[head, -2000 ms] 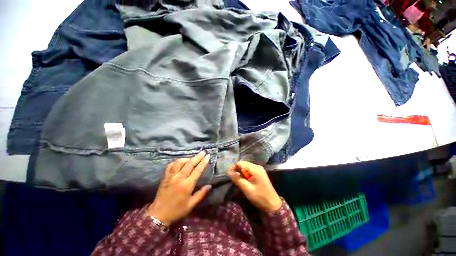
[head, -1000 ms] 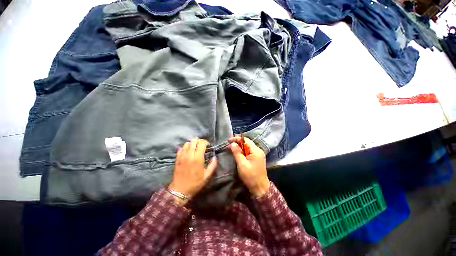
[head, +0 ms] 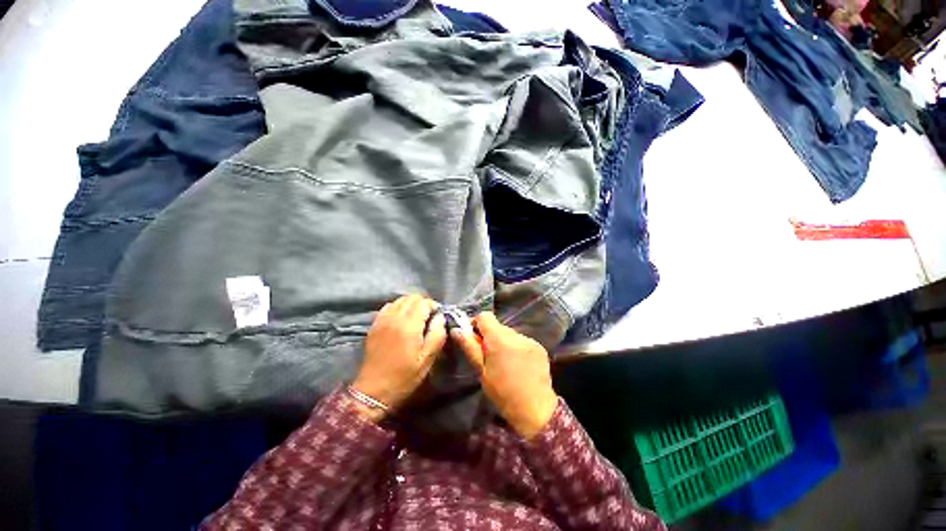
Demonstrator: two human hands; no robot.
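A denim jacket (head: pixel 342 239), inside out with its grey-green side up, lies in front of me, its lower edge at the table's front edge. A white care label (head: pixel 248 301) sits on its left part, by a long seam. My left hand (head: pixel 397 353) and my right hand (head: pixel 512 375) meet at that seam and pinch a small bunched bit of cloth between their fingertips. The orange-red snips do not show now; the right palm is hidden. A dark blue opening (head: pixel 534 233) lies beyond my right hand.
A second blue denim garment (head: pixel 88 249) lies beneath, on the white table (head: pixel 726 239). More denim (head: pixel 799 104) lies at the far right. A red strip (head: pixel 851 230) is on the table's right side. A green crate (head: pixel 716 456) and blue sheet (head: pixel 788 482) are below the table edge.
My hands have come together at the seam, and the cloth between them is now bunched up. The orange-red snips, seen before in my right hand, no longer show.
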